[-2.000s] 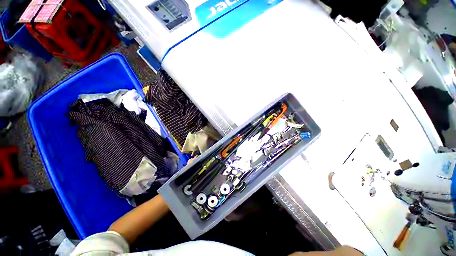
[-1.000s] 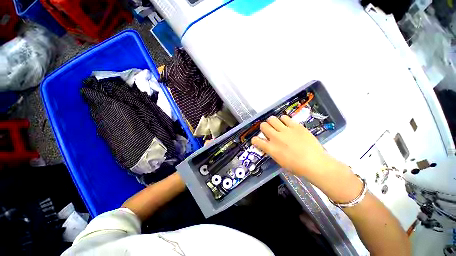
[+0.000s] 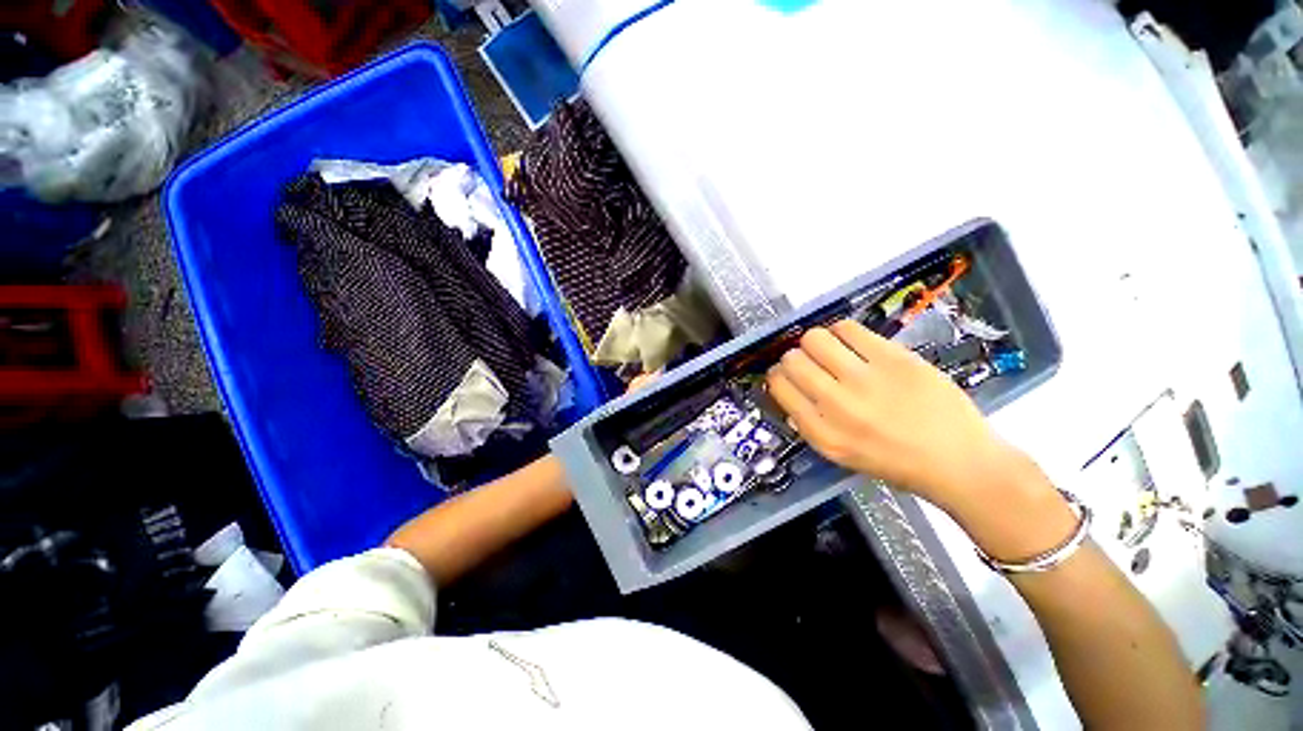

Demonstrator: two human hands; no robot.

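Note:
A long grey drawer (image 3: pixel 600 517) lies at a slant over the table's front edge. It holds several bobbins (image 3: pixel 690 501) at its near left end, and mixed small tools with an orange piece (image 3: pixel 943 286) at its far right end. My right hand (image 3: pixel 872 407) is inside the middle of the drawer, fingers bent down among the contents; its fingertips are hidden, so a hold cannot be told. My left forearm reaches under the drawer's left end. Only a bit of my left hand (image 3: pixel 643 380) shows at the drawer's back edge; the rest is hidden behind the drawer.
A blue bin (image 3: pixel 236 343) at left holds striped fabric (image 3: pixel 407 307) and white pieces. More striped fabric (image 3: pixel 593 214) hangs by the table edge. The white machine table (image 3: pixel 857 143) extends right, with small metal parts near the machine at lower right. Red crates stand at left.
My right hand came in from outside the picture and reached into the drawer, then its fingers moved deeper among the contents. The drawer, bin and table appear shifted rightward in the view.

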